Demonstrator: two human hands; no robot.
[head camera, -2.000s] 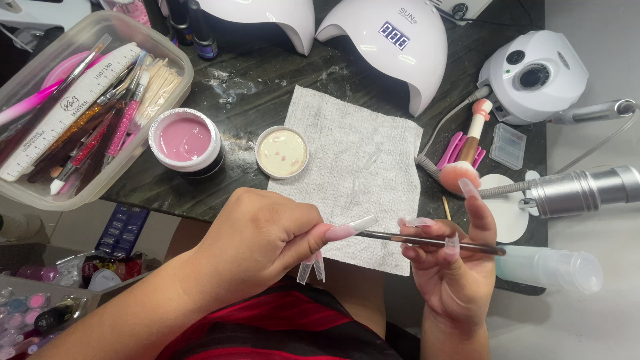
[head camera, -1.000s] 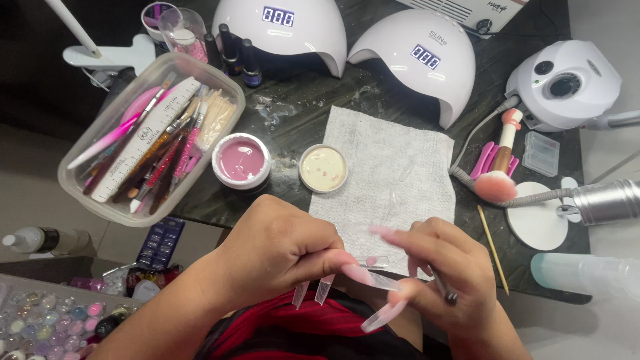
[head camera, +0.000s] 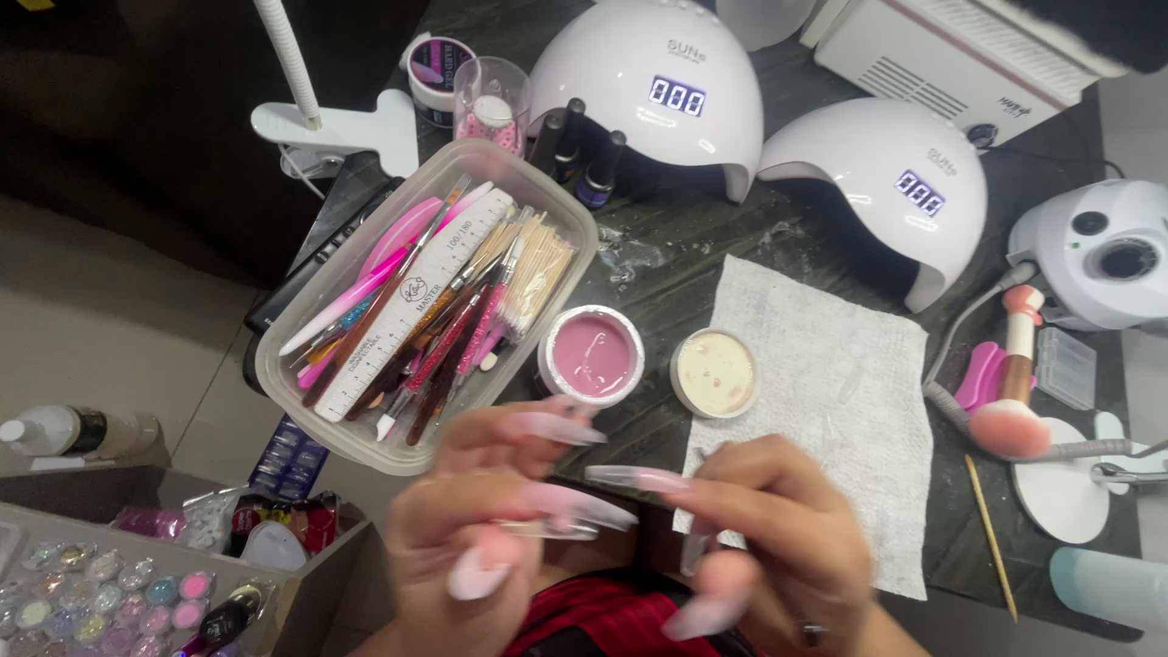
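My left hand (head camera: 474, 520), blurred, is raised just below the open jar of pink gel (head camera: 591, 356), its fingers apart and no held object visible. Facing it, my right hand (head camera: 785, 529) is curled around a thin dark brush (head camera: 811, 631), mostly hidden by the fingers; only its end shows clearly. Both hands have long pink nails with clear tips, and those of the two hands nearly meet. To the right of the jar, a round lid (head camera: 714, 373), cream inside, lies on the edge of a white paper towel (head camera: 839, 383).
A plastic tub (head camera: 424, 306) of brushes, a nail file and wooden sticks stands left. Behind are dark bottles (head camera: 600, 171) and two white nail lamps (head camera: 648, 91). At right are a nail drill unit (head camera: 1100, 251), a makeup brush (head camera: 1011, 424), a wooden stick (head camera: 992, 538) and a bottle (head camera: 1095, 589).
My left hand has drawn away from my right hand, and its fingers have spread. Two seconds ago the brush lay across between both hands; now it is within my right hand. The view has shifted left.
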